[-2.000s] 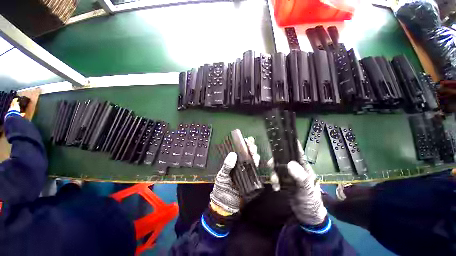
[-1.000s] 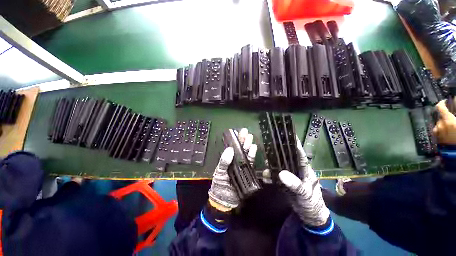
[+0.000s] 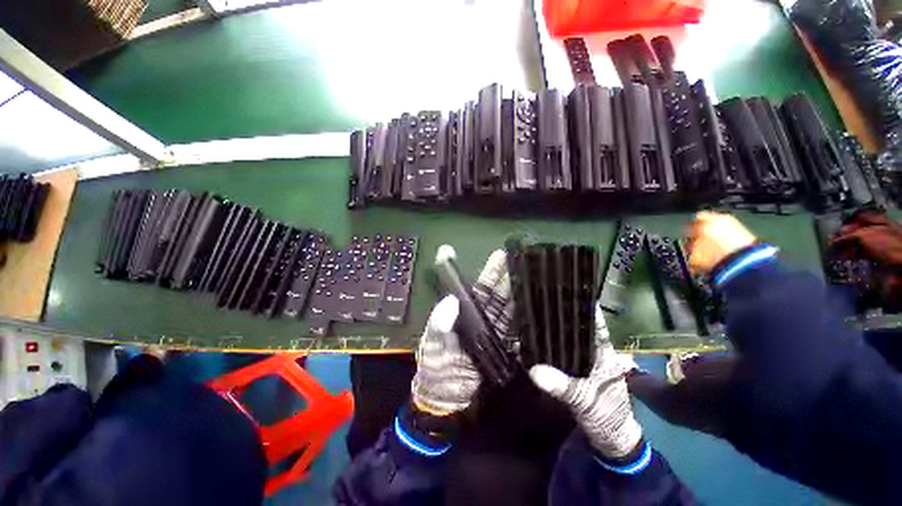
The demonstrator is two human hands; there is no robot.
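My left hand [image 3: 450, 346], in a grey-white knit glove, holds a slim black remote control [image 3: 473, 321], tilted, over the bench's front edge. My right hand [image 3: 588, 390], gloved too, holds a handful of remotes [image 3: 556, 306] side by side, edges showing, right beside it. The handful hides most of my right fingers. A left-hand row of remotes [image 3: 188, 242] leans overlapping, and its right end lies face-up. The main pile [image 3: 593, 143] is a long bank across the bench middle. A few face-up remotes [image 3: 625, 259] lie right of my right hand.
A neighbour's bare hand [image 3: 717, 242] reaches over the face-up remotes on the right. A red plastic item [image 3: 623, 15] lies at the far side. A black plastic bag [image 3: 860, 59] is far right, and a brown cloth [image 3: 868, 242] lies below it. A red stool [image 3: 287, 400] stands below the bench.
My left hand's bundle has thinned to what looks like one remote, while my right hand's handful has grown wider. The neighbour's hand has moved left over the face-up remotes.
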